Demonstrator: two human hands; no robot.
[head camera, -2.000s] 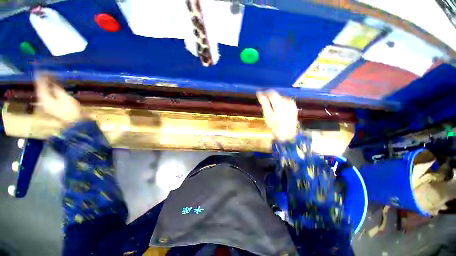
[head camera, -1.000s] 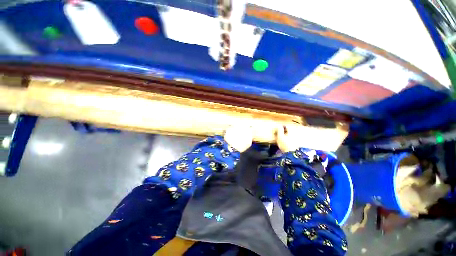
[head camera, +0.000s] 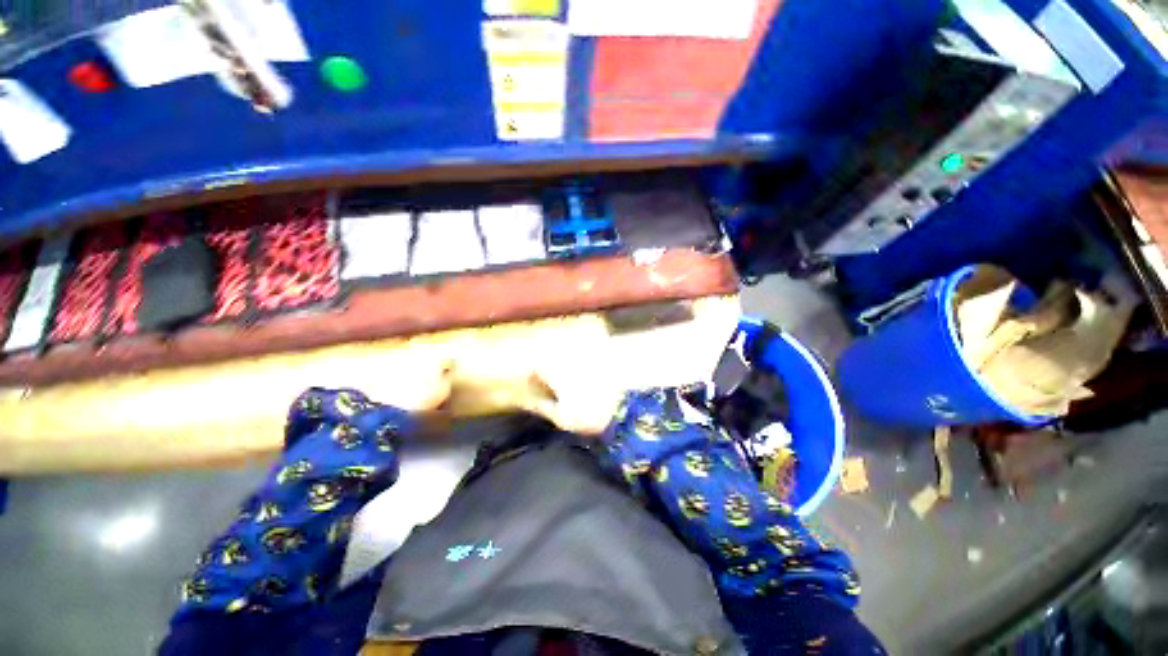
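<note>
The wooden front rail (head camera: 192, 408) crosses in front of me. My left hand (head camera: 429, 393) and my right hand (head camera: 573, 400) are at the rail's front edge, pale and blurred against it; their fingers are hard to make out. Behind the rail, the blue cutting die (head camera: 580, 221) lies on dark sheet material (head camera: 669, 215). A row of white rectangles (head camera: 448, 241) is left of the die. Further left is red-pink leopard-print material (head camera: 297, 263) with a dark loose piece (head camera: 177, 282) on it. Neither hand touches the die or the sheet.
The red-brown board edge (head camera: 512, 292) runs behind the rail. The blue press front (head camera: 410, 115) carries buttons and labels. At the right are a control panel (head camera: 941, 167), a round blue tub (head camera: 820, 417) with offcuts and a blue bin (head camera: 897, 365) of tan waste. Scraps lie on the floor.
The view has turned right, and the bed with sheet, die and leopard strips now shows. Both hands moved inward from their spread positions on the rail and stay close together at its front.
</note>
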